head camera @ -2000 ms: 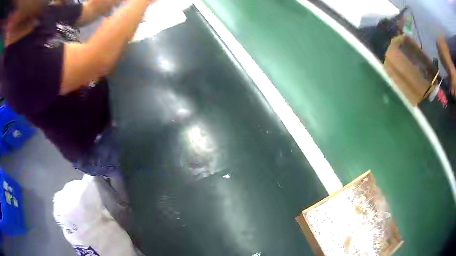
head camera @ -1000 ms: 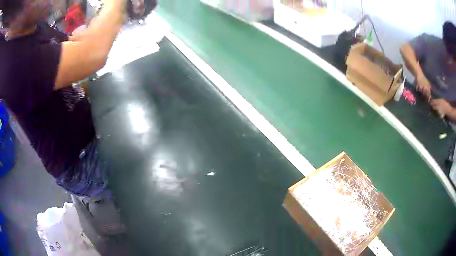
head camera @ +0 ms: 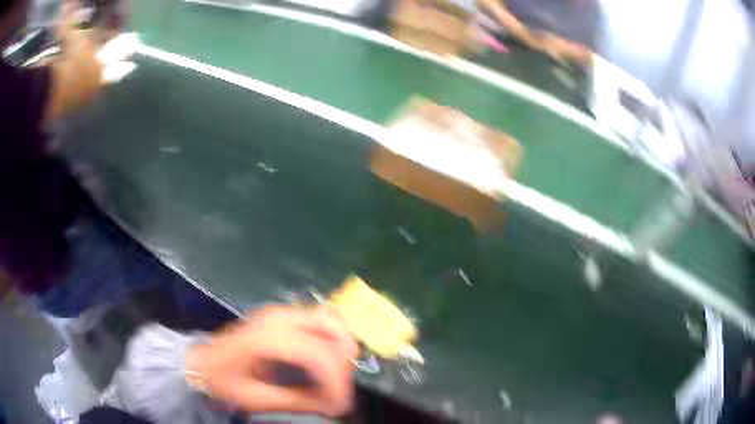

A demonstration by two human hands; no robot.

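My left hand (head camera: 277, 360), blurred, reaches in from the lower left in a light grey sleeve. Its fingers are curled over the bench beside a yellow patch (head camera: 374, 319); whether they pinch anything small cannot be told. The patch lies on the dark green bench with thin clear strands around it. A small skin-toned blur at the bottom edge may be a fingertip of my right hand (head camera: 610, 420). An open brown carton (head camera: 443, 186) with bright white-clear content sits farther back, across the white rail.
A neighbour in dark clothing (head camera: 29, 166) is at the left. Another person's arms (head camera: 538, 37) show beyond the green conveyor (head camera: 331, 62), near a brown box (head camera: 430, 26). White strips (head camera: 704, 373) lie at lower right. A white sack (head camera: 60, 389) is at lower left.
The view has swung right, so the carton and neighbour shift up and left in the picture. My left hand, the yellow patch and the white strips have come into view.
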